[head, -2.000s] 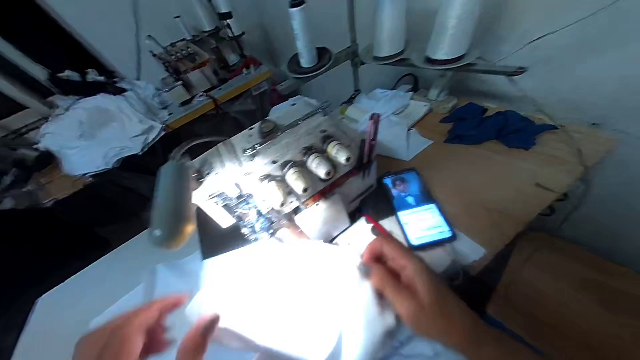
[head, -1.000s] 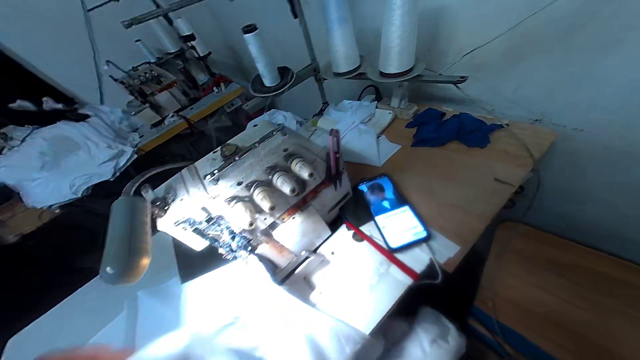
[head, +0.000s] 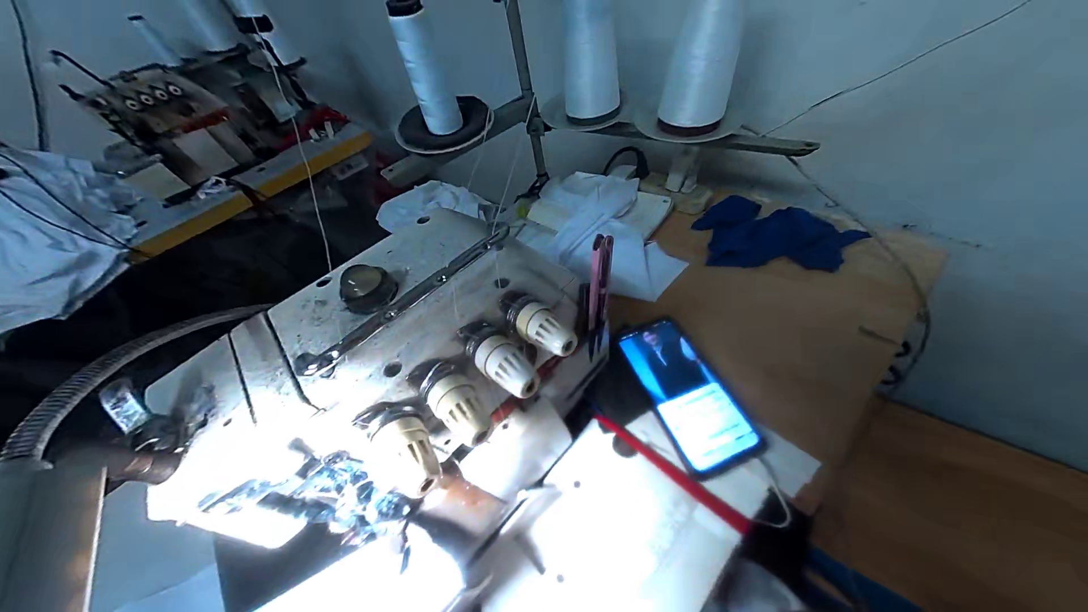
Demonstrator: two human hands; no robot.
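Neither my left hand nor my right hand shows now. An overlock sewing machine [head: 442,272] fills the middle, with several cream tension dials [head: 459,406] along its front. Its needle area [head: 340,497] is bright with glare. White fabric [head: 365,582] lies at the bottom edge, washed out by the light. A lit smartphone [head: 693,395] with a cable lies right of the machine. Beside it a red strip [head: 671,472] runs diagonally over the pale machine plate. Pink-handled tweezers [head: 599,285] stand upright at the machine's right end.
Thread cones [head: 701,68] stand on a metal rack behind. Dark blue fabric [head: 778,234] and white cloth pieces [head: 595,225] lie on the brown tabletop [head: 790,340]. A lamp head [head: 51,540] and its flexible neck are at the left. Another sewing machine [head: 187,119] stands at back left.
Both hands showed at the white fabric two seconds ago; they have left the view. The view has moved closer to the machine.
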